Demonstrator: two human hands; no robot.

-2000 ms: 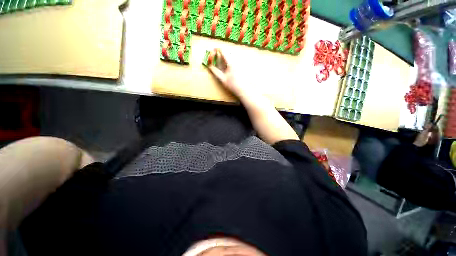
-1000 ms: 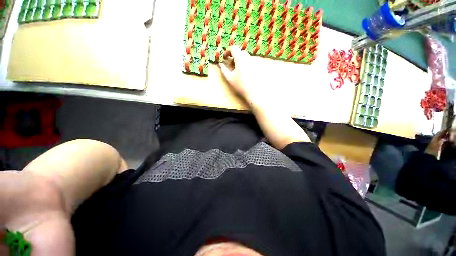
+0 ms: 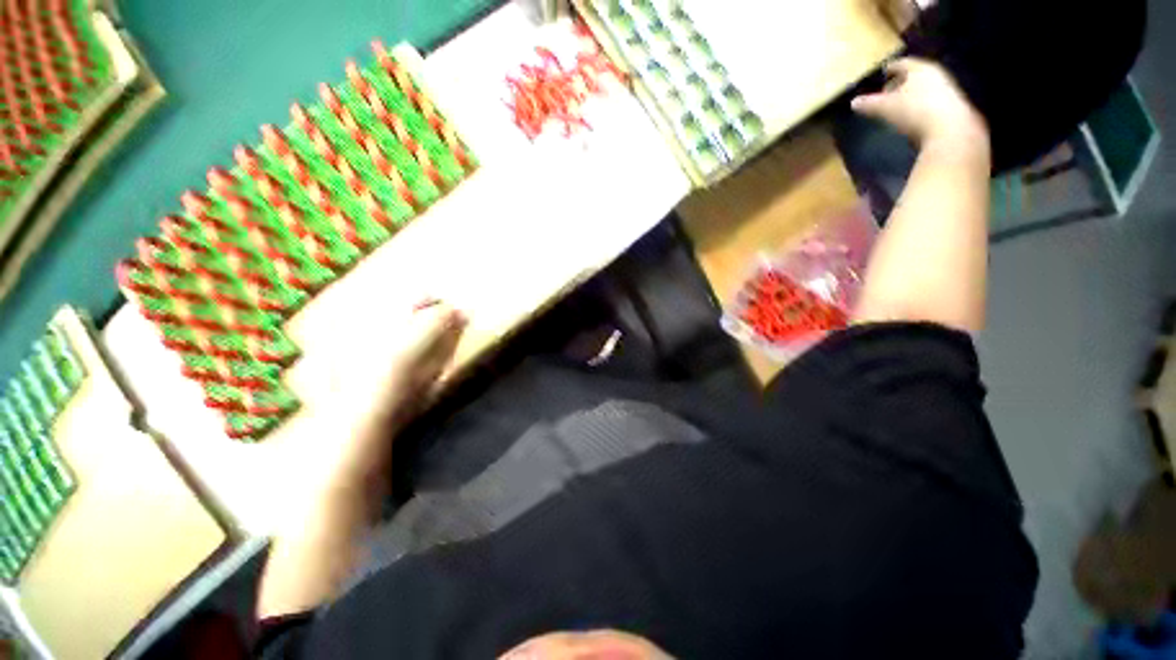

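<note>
Dense rows of red-green fitted units [image 3: 303, 213] stand on a tan cardboard sheet, with a short row sticking out at the lower left. My left hand [image 3: 426, 355] is blurred over the bare cardboard near the bench's front edge, right of that short row. Its fingers are bunched and I cannot tell whether it holds anything. My right hand [image 3: 929, 110] is stretched far to the right, beyond the bench edge, fingers apart, with nothing visible in it. A loose red pile [image 3: 557, 93] lies on the white surface behind and right of the rows.
Bare-unit array [image 3: 684, 84] at the upper centre right. Another green array [image 3: 36, 432] on cardboard at the left. Stacked layers [image 3: 52, 90] at the top left. Clear bag of red parts [image 3: 793, 303] in an open carton [image 3: 761, 194] below the bench. A person in black [image 3: 1032, 65] at the right.
The view has turned. My right hand has left the rows and swung far right. My left hand, earlier low at the left with green pieces, is now over the cardboard.
</note>
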